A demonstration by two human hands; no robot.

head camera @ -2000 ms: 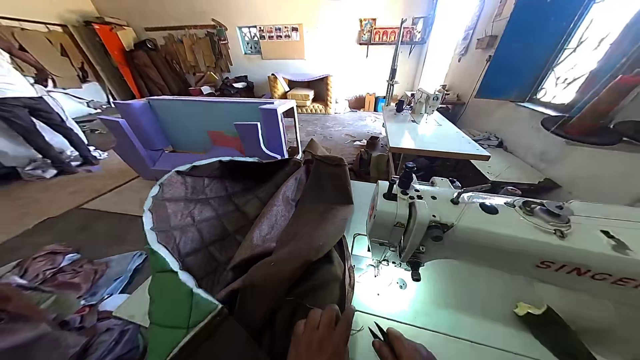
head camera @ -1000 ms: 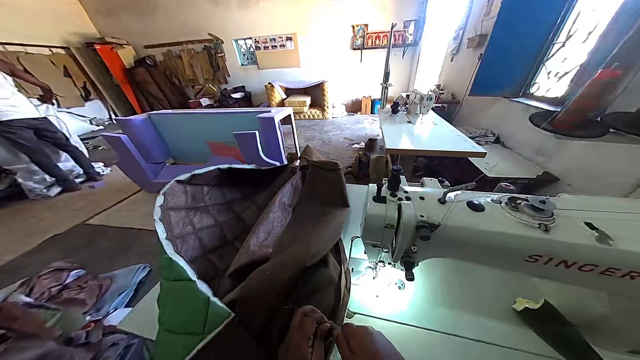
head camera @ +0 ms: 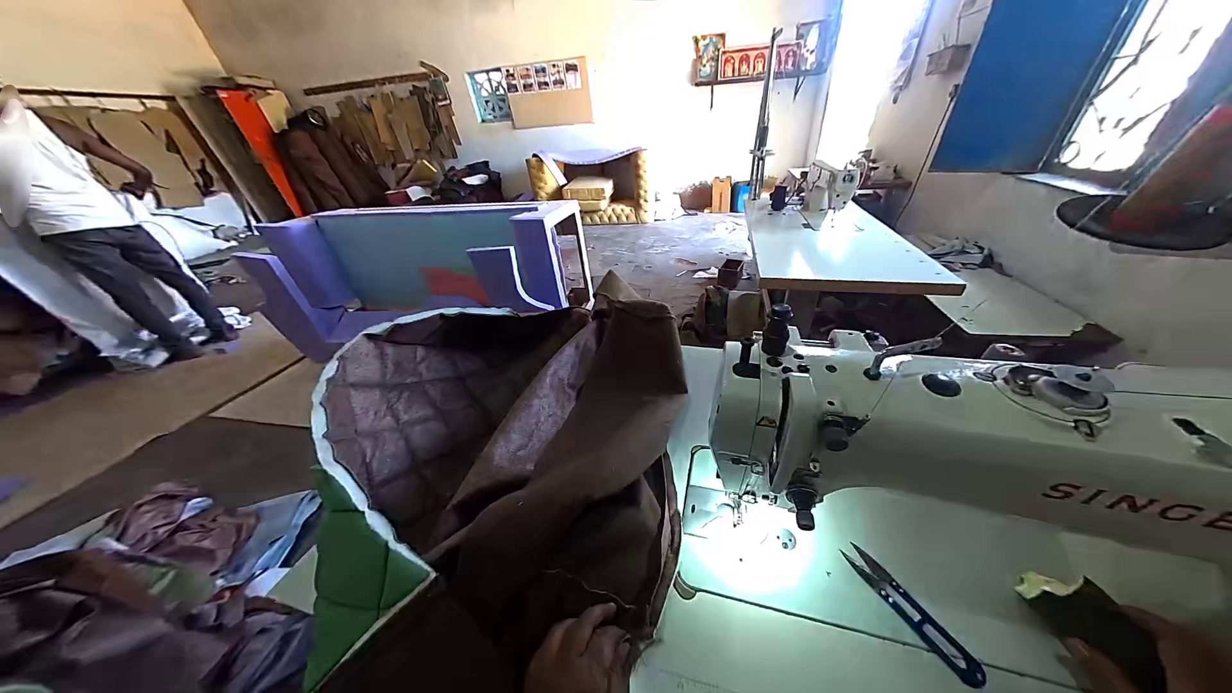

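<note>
Brown quilted fabric with a white padded edge and a green outer side (head camera: pixel 568 462) lies bunched left of a Singer sewing machine (head camera: pixel 905 443). My left hand (head camera: pixel 582 650) grips the brown fabric at its lower edge. At the lower right, my right hand (head camera: pixel 1145 654) is on a dark green fabric scrap (head camera: pixel 1088 616), its fingers along both sides of the piece. Blue-handled thread snips (head camera: pixel 914 616) lie on the machine bed between the hands, blades slightly apart. The machine's lamp lights the needle area, with no cloth under the presser foot.
A heap of cloth (head camera: pixel 173 597) lies at the lower left. Behind stand a purple sofa frame (head camera: pixel 414 260), a yellow armchair (head camera: pixel 589 188) and a second sewing table (head camera: pixel 847 245). A person (head camera: pixel 96 212) stands at the far left.
My right hand has moved away to the right, from beside my left hand to the green scrap. The snips, in my right hand two seconds ago, now lie on the machine bed.
</note>
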